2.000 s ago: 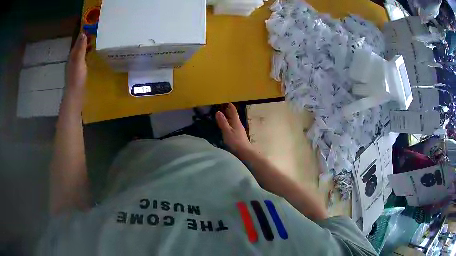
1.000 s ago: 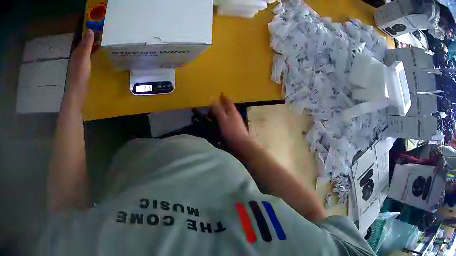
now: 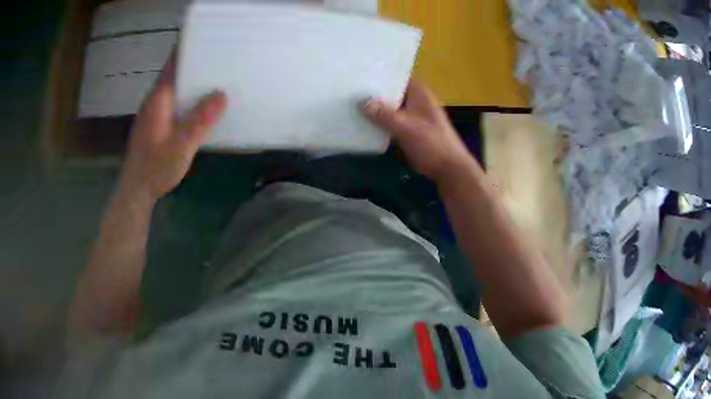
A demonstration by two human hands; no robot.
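A white retail box [image 3: 288,78] is held in front of me, over the front edge of the yellow table [image 3: 460,54]. My left hand [image 3: 168,132] grips its left end, with the thumb on the near face. My right hand [image 3: 417,128] grips its right end, with the thumb also on that face. The rest of the fingers are hidden behind the box. The digital scale's display is not visible.
The shipping carton [image 3: 66,101] with white boxes [image 3: 125,74] in it is at the left. A heap of small packets [image 3: 600,140] lies at the right, beside bare plywood [image 3: 518,148]. Flat box blanks [image 3: 630,249] and a green basket [image 3: 624,358] are at the lower right.
The box has left the scale and is now in both my hands, nearer to me. My left hand has left the table's left edge. The view has shifted left.
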